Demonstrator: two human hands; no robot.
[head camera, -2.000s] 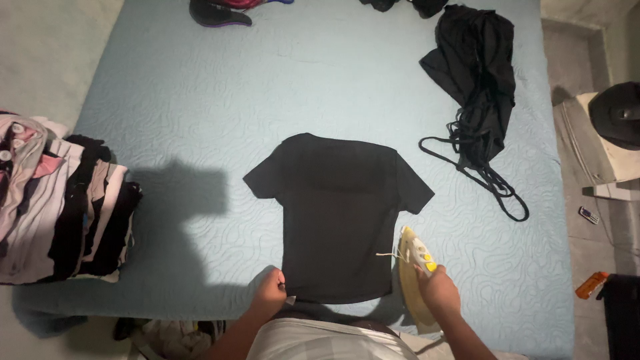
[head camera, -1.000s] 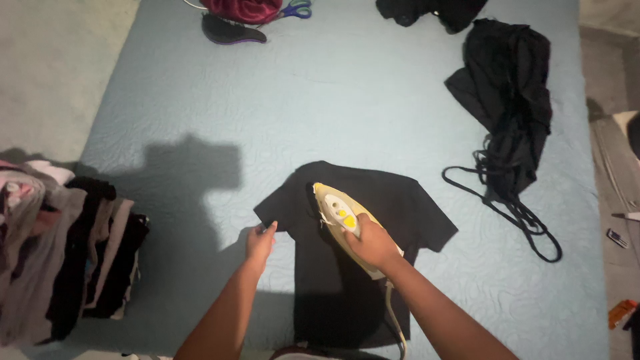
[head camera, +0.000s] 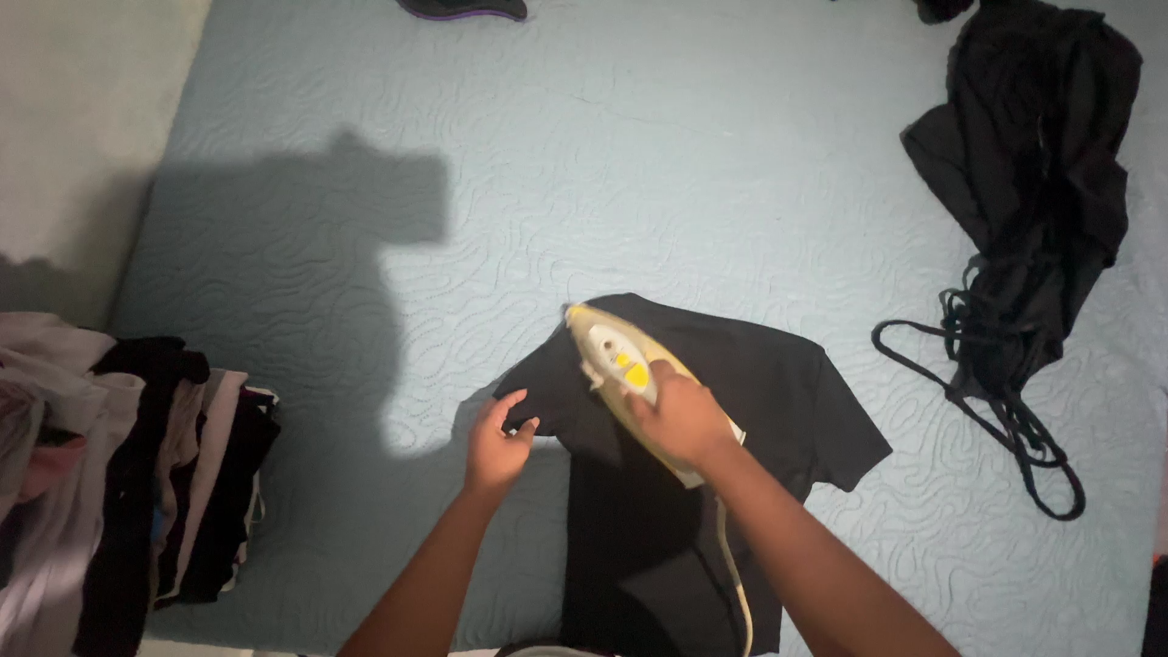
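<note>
A black short-sleeved T-shirt (head camera: 766, 365) lies spread on a light blue quilted bedcover (head camera: 584, 182). My right hand (head camera: 680, 415) grips the handle of a cream and yellow clothes iron (head camera: 639, 388), whose tip points up and left at the shirt's left shoulder. The iron's cord (head camera: 735, 575) runs down over the shirt. At the edge of the left sleeve is my left hand (head camera: 500, 443), thumb and index finger a little apart; whether it pinches the fabric is hard to tell. The shirt's lower end runs out of view at the bottom.
A stack of folded clothes (head camera: 109, 456) stands at the left edge of the bedcover. Black garments with long straps (head camera: 1040, 182) lie crumpled at the right. Part of a dark brush-like object with a purple edge (head camera: 465, 9) shows at the top.
From beside the shirt's lower right, the iron has moved onto the shirt and up to its left shoulder. My left hand has gone from the lower hem to the left sleeve. The view has shifted.
</note>
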